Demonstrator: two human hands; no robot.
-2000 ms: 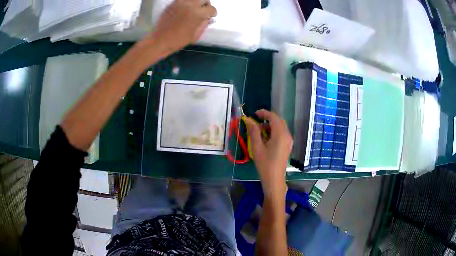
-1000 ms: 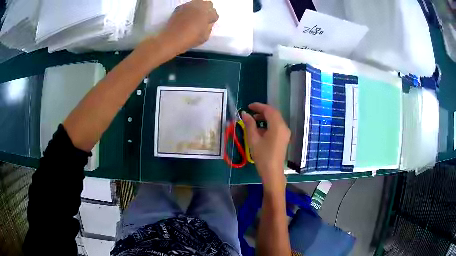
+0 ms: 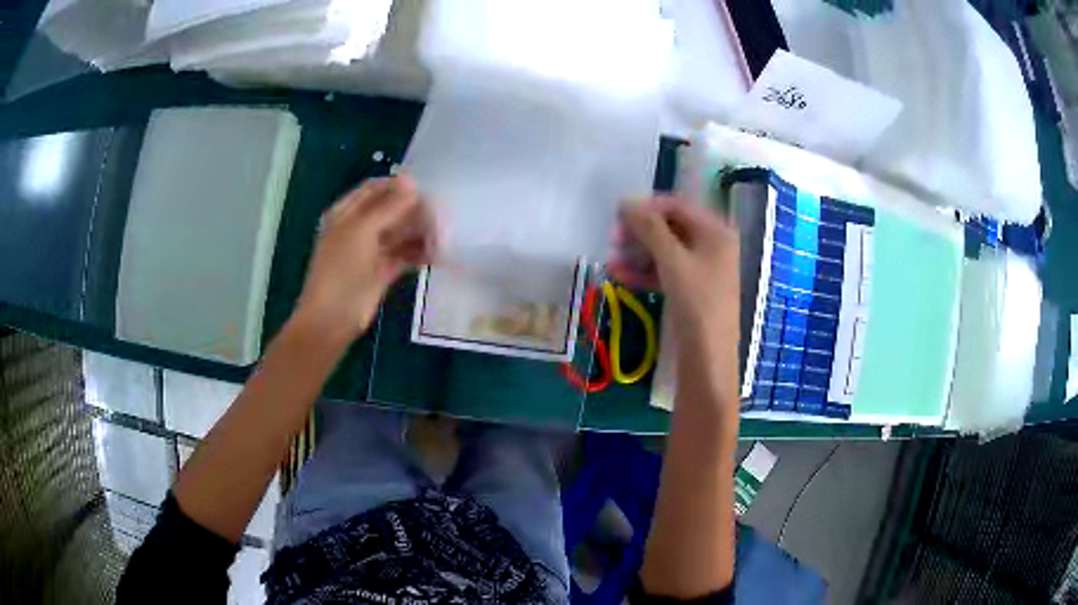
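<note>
A limp, milky encapsulant film point(image 3: 532, 177) hangs between my two hands over the work, blurred by motion. My left hand point(image 3: 384, 236) grips its near left corner. My right hand point(image 3: 674, 242) grips its near right corner. Below it the support box point(image 3: 491, 317) shows only its near part, with brown stains. A clear glass panel point(image 3: 473, 384) lies over the box, its thin edges showing on the green bench. Scissors point(image 3: 609, 343) with red and yellow loops lie just right of the box, near my right hand.
Pale glass block point(image 3: 195, 231) at left. Piles of translucent film point(image 3: 272, 30) at the far side. Blue cell pile point(image 3: 804, 296) at right, beside mint-green sheets point(image 3: 904, 319). Handwritten slip point(image 3: 816, 104) and a dark narrow rectangle point(image 3: 754, 36) at far right. Wire rack point(image 3: 130, 461) at lower left.
Both hands now hold a film over the box. My left hand has come back from the far pile. My right hand has let go of the scissors, which lie on the bench.
</note>
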